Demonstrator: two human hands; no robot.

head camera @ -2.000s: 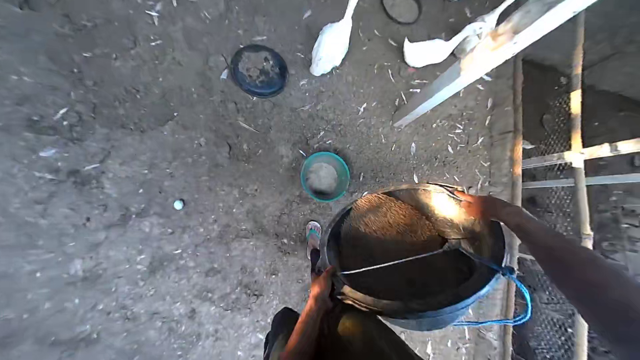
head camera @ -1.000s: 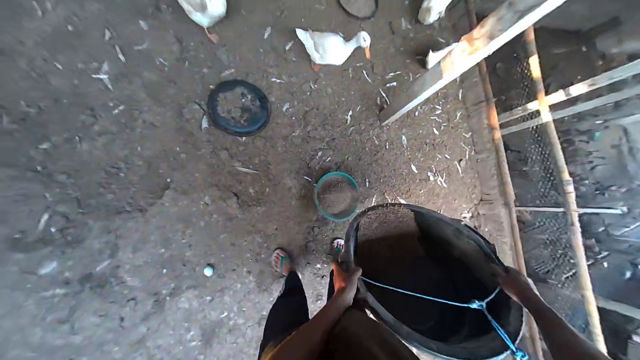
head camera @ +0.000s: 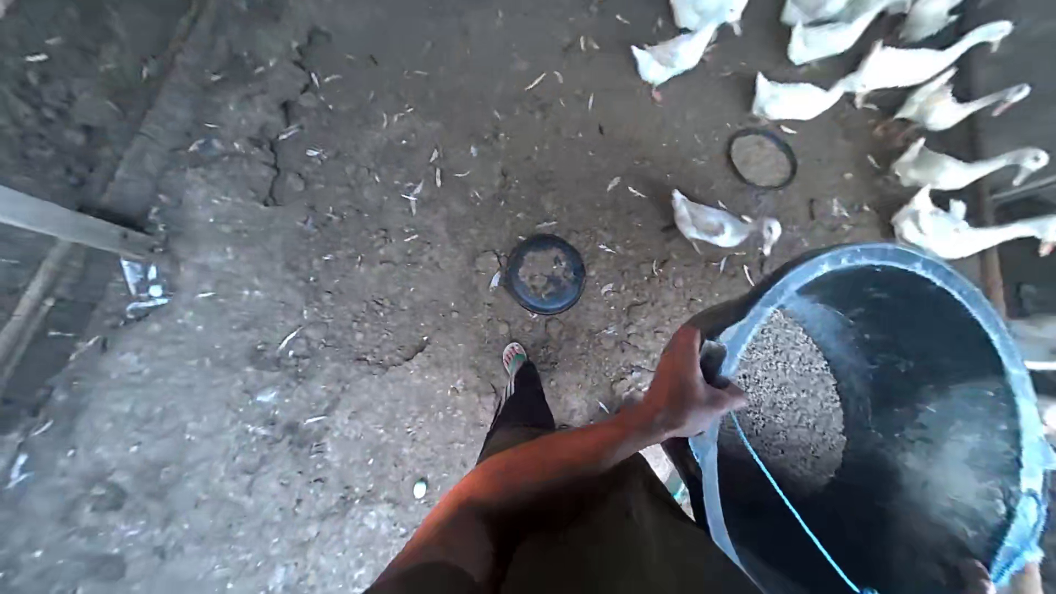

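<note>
My left hand (head camera: 689,388) grips the near-left rim of a large black plastic tub (head camera: 916,404), by a dark handle there. Inside the tub, grainy feed (head camera: 788,396) lies against the left wall. A light blue cord (head camera: 788,495) runs from beside my left hand across the mouth to the lower rim. Only the fingers of my right hand (head camera: 975,575) show, at the tub's bottom right edge; how they hold it is hard to see. Left of the tub, a round black dish (head camera: 545,274) with some residue lies on the dirt floor, ahead of my sandalled foot (head camera: 514,357).
Several white ducks (head camera: 907,66) crowd the upper right; one duck (head camera: 718,224) stands close to the tub's far rim. A second round dish (head camera: 761,158) lies near them. A wooden post (head camera: 74,221) is at the left. A small white object (head camera: 420,488) lies on the ground.
The view has shifted a lot. The tub has left the teal bowl's side, and that bowl no longer shows plainly. Feed now lies against the tub's left wall. More ducks are in view.
</note>
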